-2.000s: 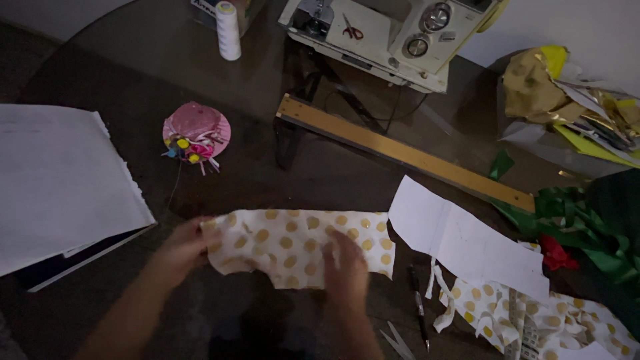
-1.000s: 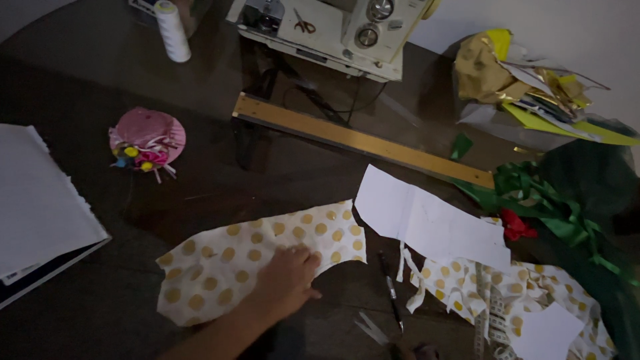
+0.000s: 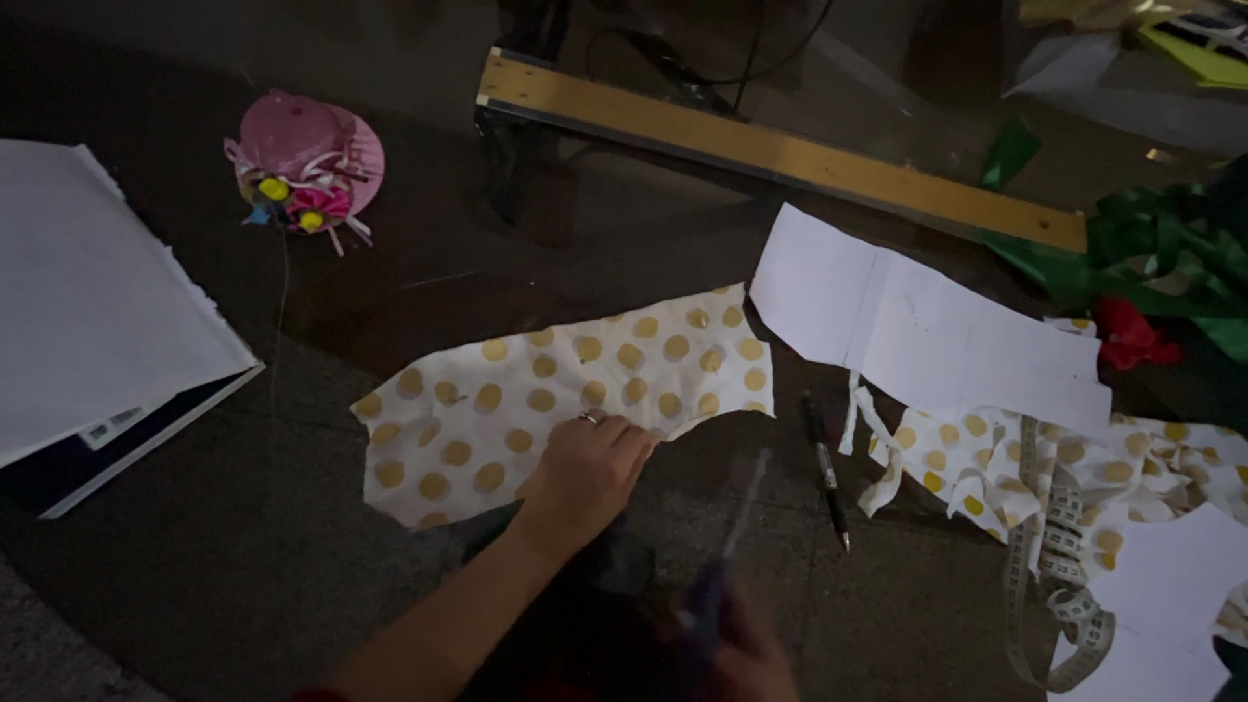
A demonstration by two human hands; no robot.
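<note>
A white fabric piece with gold polka dots (image 3: 546, 395) lies flat on the dark glass table. My left hand (image 3: 590, 478), with a ring on one finger, rests on its lower edge, and its fingertips pinch the cloth there. At the bottom centre my right hand (image 3: 736, 634) is blurred and closed around the handles of a pair of scissors (image 3: 741, 512), whose blades point up toward the fabric. A white paper pattern piece (image 3: 926, 317) lies just right of the dotted cloth. Between them and lower down is a black pen (image 3: 827, 473).
A wooden bar (image 3: 780, 146) crosses the upper part of the view. A pink hat-shaped pincushion (image 3: 302, 156) stands at upper left, above white paper (image 3: 88, 283). Dotted fabric scraps (image 3: 1131, 458), a measuring tape (image 3: 1063, 526), green ribbon (image 3: 1160, 234) and a red piece (image 3: 1136, 331) are at right.
Two seconds ago both hands were on the dotted fabric; now the right hand holds the scissors. The fabric has been turned and lies flatter. The view has moved closer.
</note>
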